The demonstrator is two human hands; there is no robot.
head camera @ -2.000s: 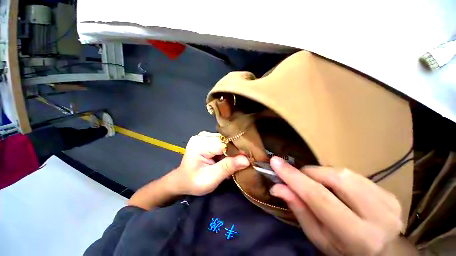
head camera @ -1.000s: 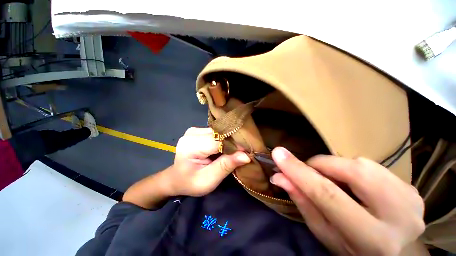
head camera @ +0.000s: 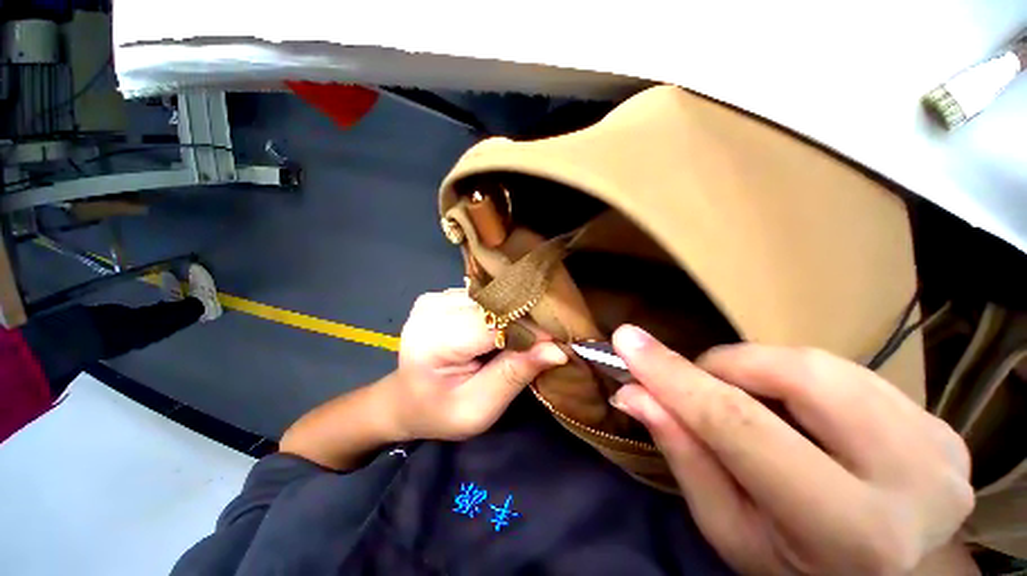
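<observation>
A tan bag body lies on my lap with its curved mouth open to the left. My left hand pinches the brown lining near the end of the gold-toothed zipper. My right hand holds the thread snips; only the silver blades show, their tips against the lining beside my left thumb. The handle is hidden in my palm. An orange-brown end tab shows inside the mouth.
A white-covered table edges the bag above, with a brush on it. More brown fabric is at the right. A person's leg and shoe and a white surface are at the left.
The view has shifted, moving the bag slightly left and up in the picture. The zipper end and its tape are folded over further. The snips' blades have tilted and look brighter than one second ago.
</observation>
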